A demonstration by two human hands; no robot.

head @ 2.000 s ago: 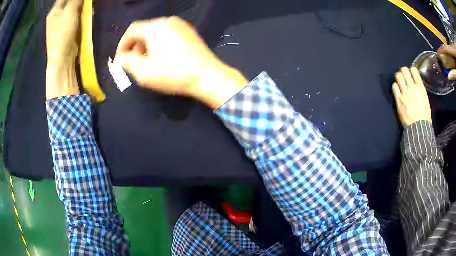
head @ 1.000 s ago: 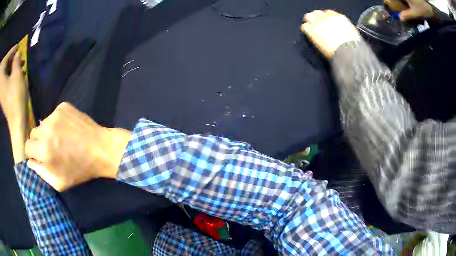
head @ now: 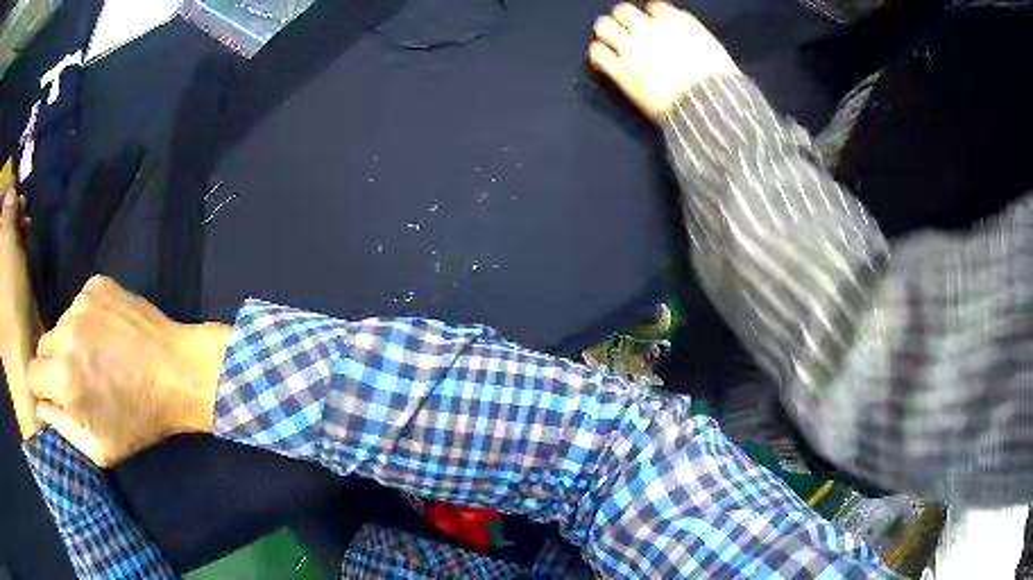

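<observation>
The yellow template (head: 7, 176) shows only as a small tip at the left edge. My left hand (head: 16, 283) is narrow at that edge, below the tip, partly cut off; its grip cannot be told. My right hand (head: 113, 368) is curled beside my left wrist; its fingertips are hidden, so whether it holds anything cannot be told. White labels (head: 59, 75) lie on dark cloth at the upper left, above my hands.
The dark table cover (head: 340, 147) carries pale thread bits. A clear plastic bag (head: 247, 20) and a white sheet (head: 130, 25) lie at the top left. Another person's hand (head: 663, 57) rests on the cover, with a striped sleeve reaching across the right.
The view has swung right, so the template has nearly left the picture and the iron is out of it. My right hand has moved from near a white label down beside my left wrist.
</observation>
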